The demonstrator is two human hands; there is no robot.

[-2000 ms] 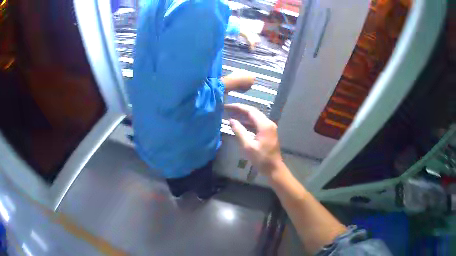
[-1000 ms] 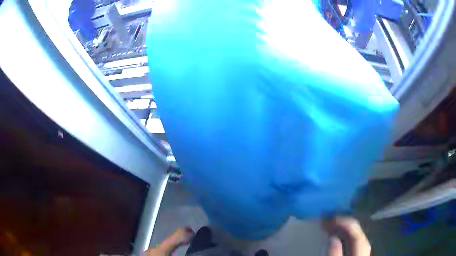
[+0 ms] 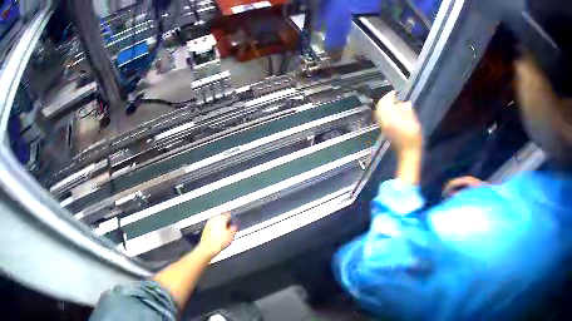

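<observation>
My left hand (image 3: 219, 233), bare with a grey-green sleeve, comes from the lower left to the front edge of the line. Its fingers are curled, with a small dark spot at the fingertips; whether it grips anything cannot be told. Just beyond it runs a dark-green conveyor belt (image 3: 251, 183) between bright side rails. A second green belt (image 3: 276, 131) lies farther back. My right hand is not in view.
A person in blue (image 3: 464, 238) is close on the right, one hand (image 3: 401, 125) at the door frame (image 3: 433, 56). A pale curved frame (image 3: 44, 213) borders the left. Behind the belts are a bolted track, cables and a red block (image 3: 257, 31).
The person in blue, who blocked the middle, is now at the right. The opened line shows in full, and my left hand is at its front edge. The right hand has left the picture.
</observation>
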